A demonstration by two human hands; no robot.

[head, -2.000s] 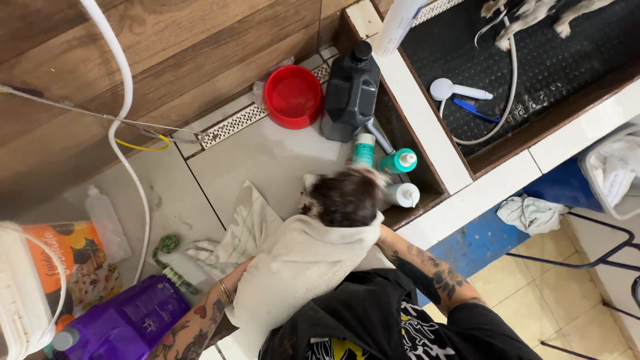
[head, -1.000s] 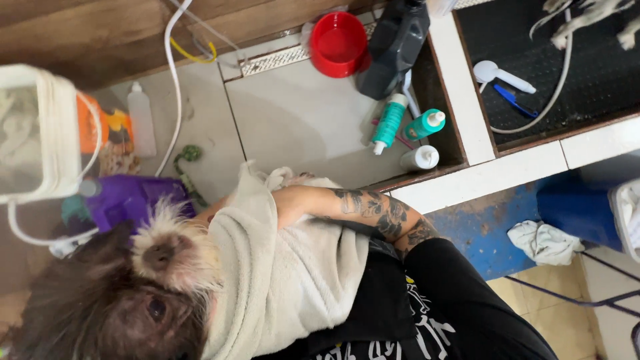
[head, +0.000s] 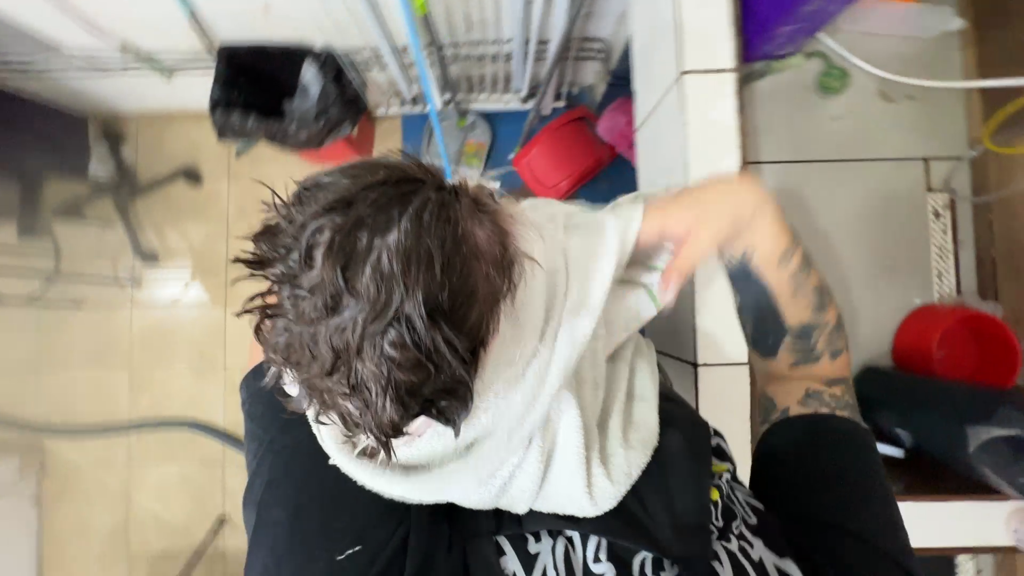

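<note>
A small dog with wet dark brown fur [head: 384,296] rests against my chest, its head turned away from view. An off-white towel [head: 560,384] wraps its body and lies over my black shirt. My right hand [head: 692,236], blurred by motion, grips the towel at its upper right edge, by a whitish fold with a green line. The tattooed forearm reaches over the tiled ledge. Of my left side only a sliver of skin shows beside the dog's fur; the left hand is hidden behind the dog.
The white tiled ledge [head: 712,144] borders a tiled basin at right, holding a red bowl [head: 956,344], a dark jug [head: 936,416] and a purple container [head: 788,24]. Beyond the dog are a bin with a black bag [head: 284,96], a red dustpan [head: 564,152] and several poles. A hose [head: 120,428] crosses the floor at left.
The view has swung round strongly, with the floor now at left. The dog's face, seen one second ago, is now turned away. The dog stays wrapped in the towel against me.
</note>
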